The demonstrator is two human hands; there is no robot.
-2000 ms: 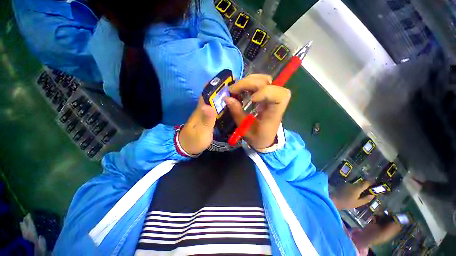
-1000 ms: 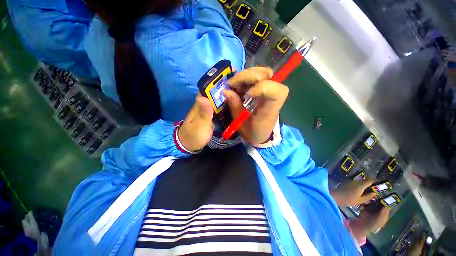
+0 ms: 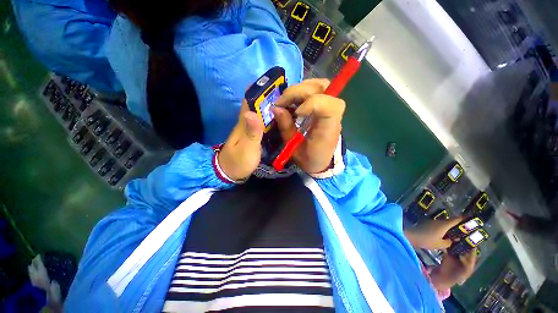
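My left hand [image 3: 242, 150] holds a black keypad phone [image 3: 267, 103] with a yellow frame and a lit screen, in front of my chest. My right hand [image 3: 316, 131] is at the phone's right side, with fingers at the screen edge. It also holds a red pen [image 3: 343, 78], whose metal tip points up and right, away from the phone. The phone's lower part and keypad are mostly hidden by my fingers.
A person in a blue smock [image 3: 211, 67] is close ahead. Trays of phones [image 3: 101, 137] stand at the left; yellow-framed phones [image 3: 319, 35] lie at the top. At the right, another person's hands [image 3: 453, 266] hold lit phones. A white strip [image 3: 422, 79] edges the green bench [image 3: 382, 125].
The phone has moved slightly up and right since the last frame, and the pen has shifted a little left and steepened. The other person's two phones at the right are now closer together.
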